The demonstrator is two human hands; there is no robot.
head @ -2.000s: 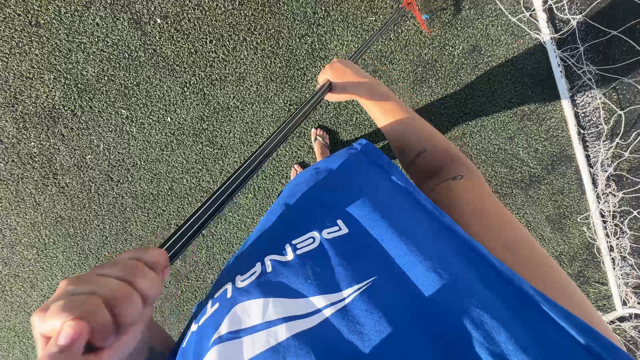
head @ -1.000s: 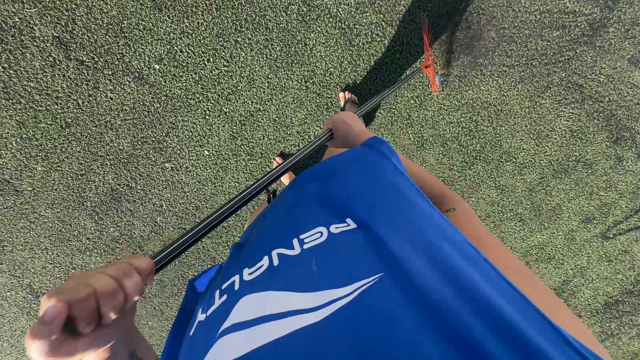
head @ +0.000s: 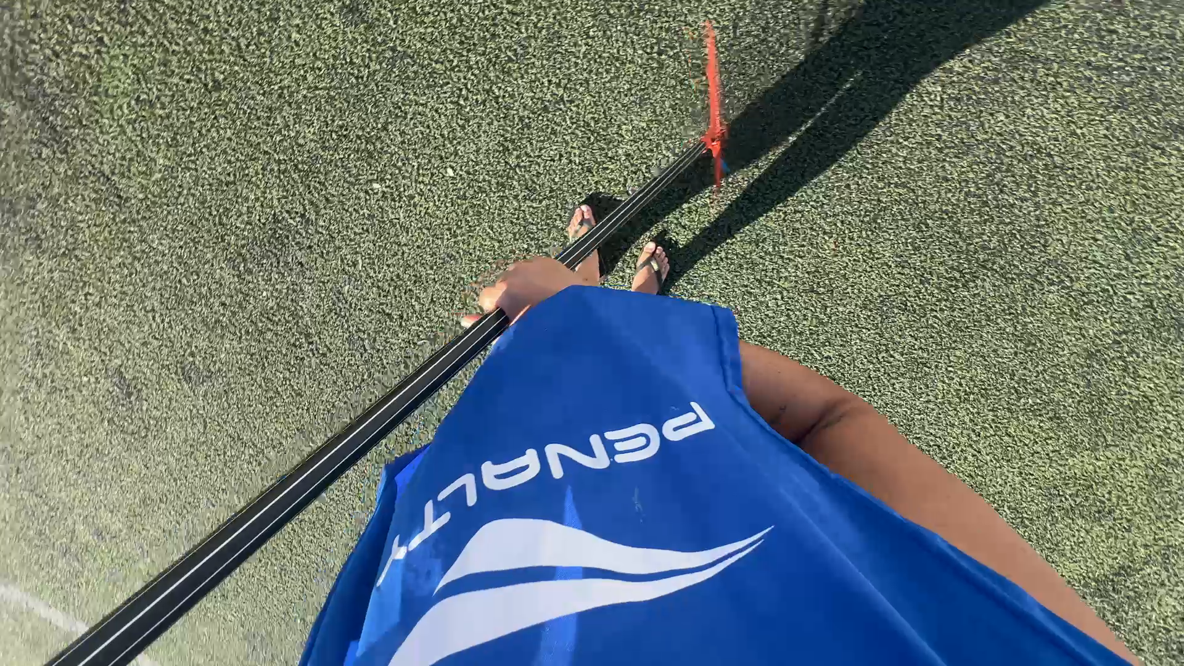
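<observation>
A long black pole (head: pixel 370 421) with pale lengthwise stripes runs diagonally from the lower left edge up to the right. At its far end is a narrow red head (head: pixel 714 120), spread crosswise over the turf; whether it is a rake or a broom I cannot tell. My right hand (head: pixel 532 282) is closed around the pole near the middle of the view, its wrist hidden behind the blue shirt (head: pixel 573 379). My left hand is out of view, and the pole's near end is cut off by the frame.
Green artificial turf (head: pixel 277 231) spreads all around. My feet, in flip-flops (head: pixel 653 264), stand close beside the pole. A long dark shadow (head: pixel 832 102) falls toward the upper right. Part of a white line (head: pixel 42 606) shows at the lower left.
My left hand, earlier on the pole at the lower left, has gone out of view. The white goal post and net at the right two seconds ago no longer show; the view has shifted.
</observation>
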